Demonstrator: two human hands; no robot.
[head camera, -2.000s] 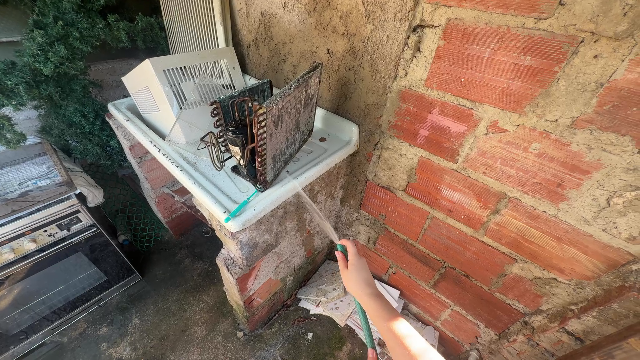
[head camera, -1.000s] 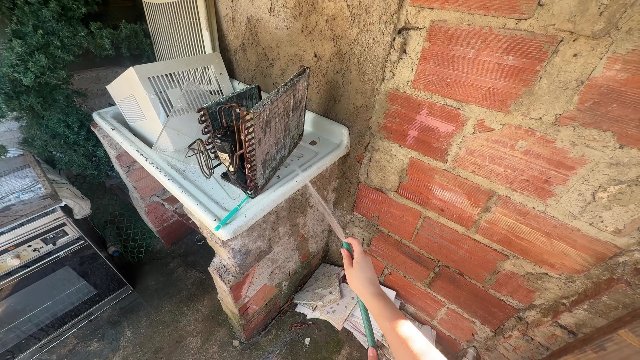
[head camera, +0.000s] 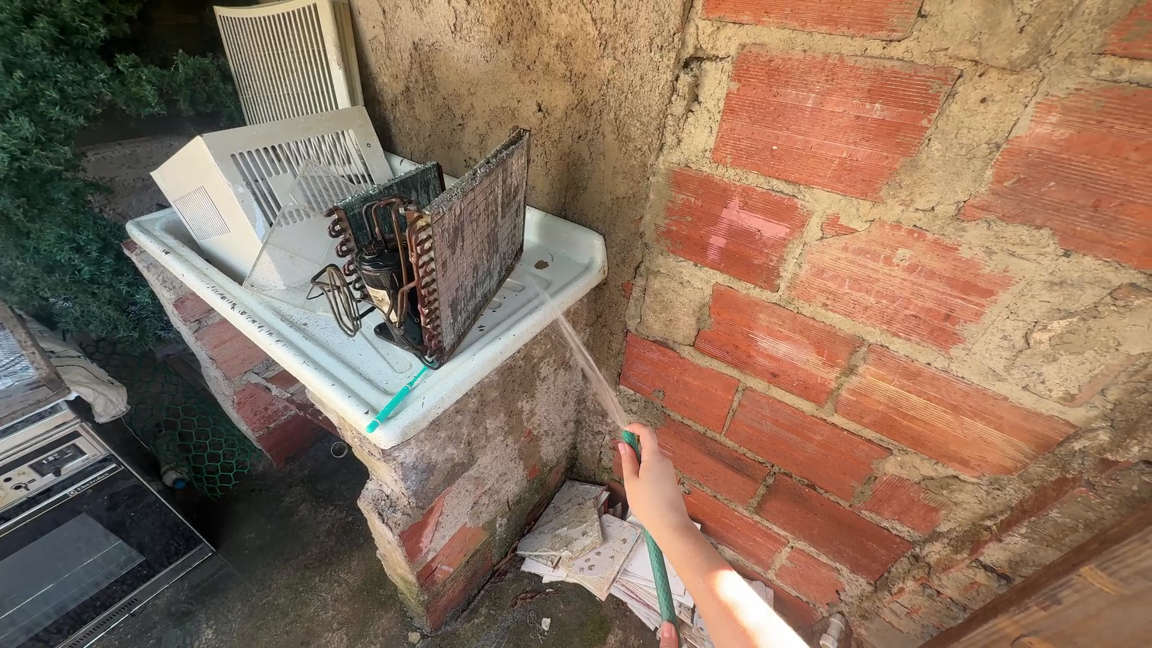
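My right hand (head camera: 650, 477) grips a green garden hose (head camera: 659, 576) near its end, and water sprays from it toward the right part of a white enamel sink (head camera: 558, 270). Lower down, only a fingertip of my left hand (head camera: 668, 635) shows, against the hose at the bottom edge. On the sink stand the dirty finned coils (head camera: 477, 243) of an air conditioner, upright, with copper tubes and a black compressor (head camera: 385, 274). A turquoise brush (head camera: 396, 400) lies at the sink's front corner. Behind the coils rests a beige slotted casing (head camera: 261, 171).
A beige grille (head camera: 283, 63) leans at the back. The sink sits on brick supports (head camera: 459, 522) beside a rough brick wall (head camera: 837, 117). Broken tiles (head camera: 594, 549) are piled below it. An old oven (head camera: 81, 531) and green netting (head camera: 189, 441) are at the left.
The water stream stays on the sink's right part, beside the coils. The view has shifted slightly. My grip on the hose looks the same.
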